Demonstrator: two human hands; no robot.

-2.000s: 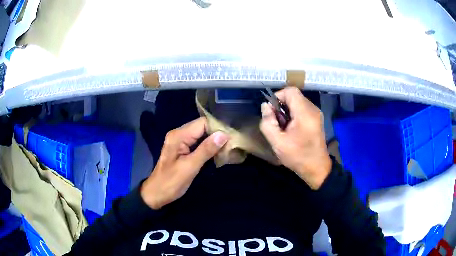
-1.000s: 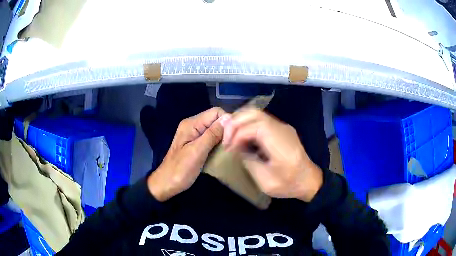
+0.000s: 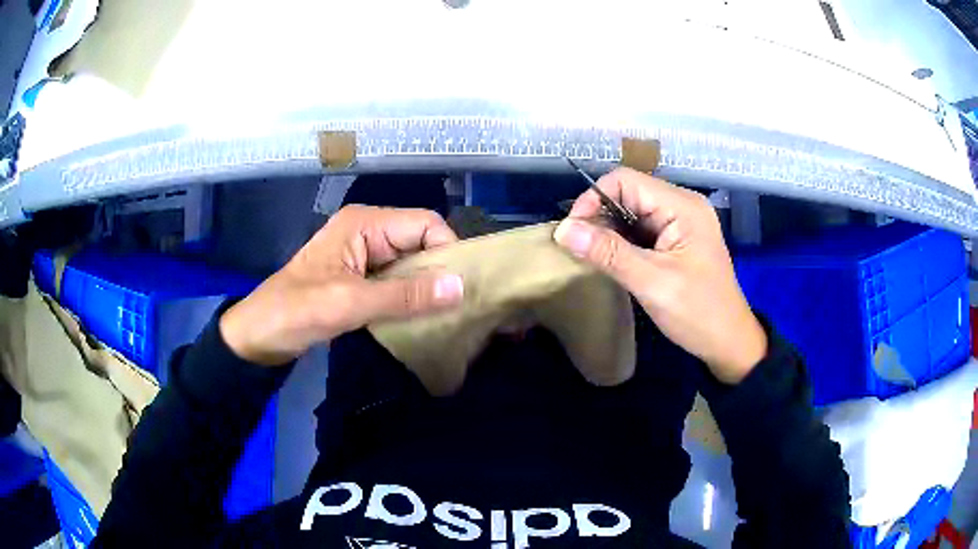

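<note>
A tan fabric piece (image 3: 504,273) is stretched between both hands above the lap, its top edge nearly straight and its lower part hanging in two lobes. My left hand (image 3: 349,279) pinches its left end, thumb on the near face. My right hand (image 3: 660,257) pinches the top right corner between thumb and finger. Thread snips (image 3: 607,195) are also held in my right hand, their thin blades pointing up and left towards the table edge; their handle is mostly hidden by the fingers.
The white table (image 3: 429,75) has a ruler tape (image 3: 483,139) along its front edge, with brown tape scraps (image 3: 339,149). Blue bins (image 3: 858,311) stand on both sides. Tan panels (image 3: 64,375) drape over the left bin; white material (image 3: 901,450) lies at the right bin.
My hands have moved apart and now spread the fabric, which was bunched and folded between them. My left hand has moved left and my right hand right and up.
</note>
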